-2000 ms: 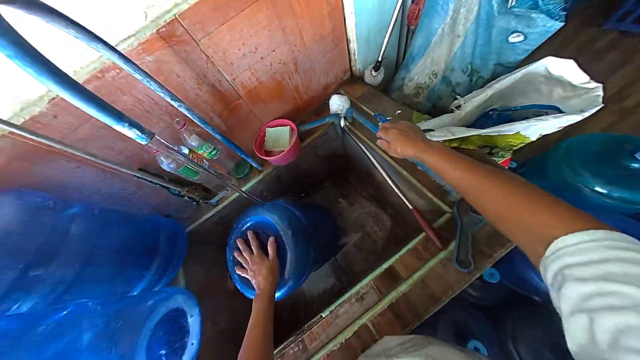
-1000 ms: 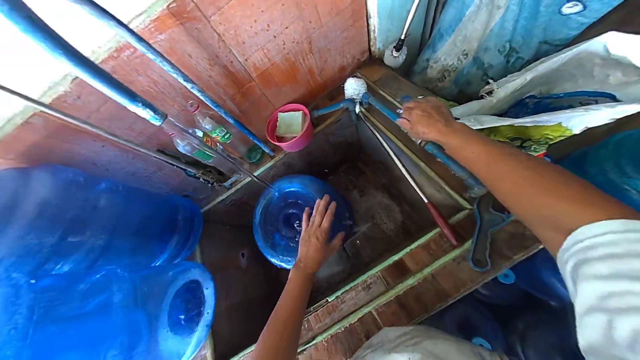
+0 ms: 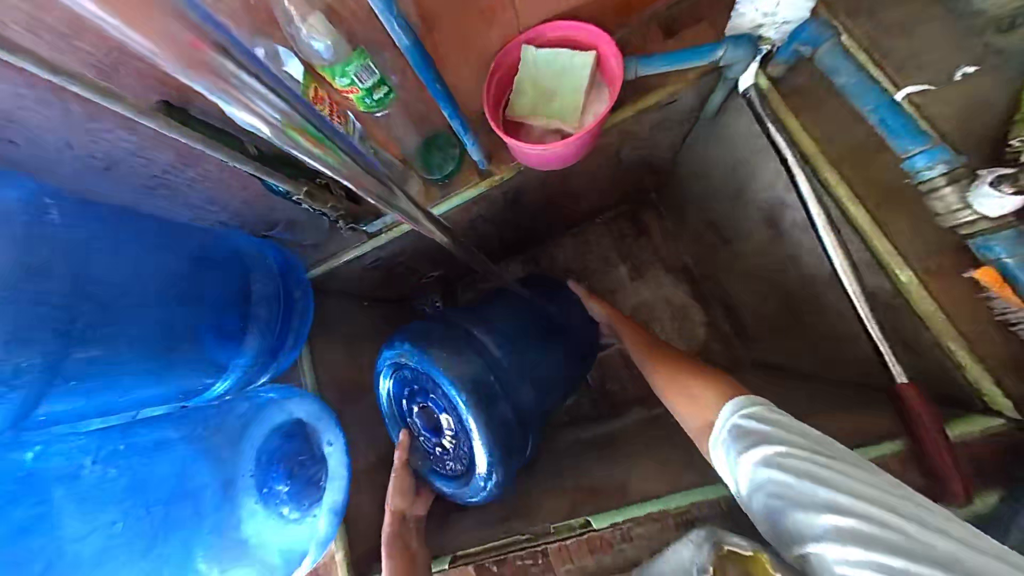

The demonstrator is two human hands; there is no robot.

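Observation:
A blue plastic water jug [image 3: 496,376] lies tilted inside the dark tiled basin [image 3: 664,488], its round base facing up and toward me. My left hand [image 3: 408,488] holds the near rim of that base, the fingertips on its edge. At the far end of the jug my right hand [image 3: 596,312] grips its side; the jug hides part of the fingers. A thin metal pipe [image 3: 384,180] runs down from the upper left to just above the jug.
Large blue jugs [image 3: 160,480] crowd the left side. On the back ledge stand a pink bucket [image 3: 552,152] with a pale sponge and plastic bottles [image 3: 360,80]. Blue pipes [image 3: 872,104] run along the right ledge, near a red-handled metal rod [image 3: 928,440].
My right hand has left the blue pipe and now grips the jug. The jug has tipped over from upside down, and my left hand has moved to its base rim. The view is closer.

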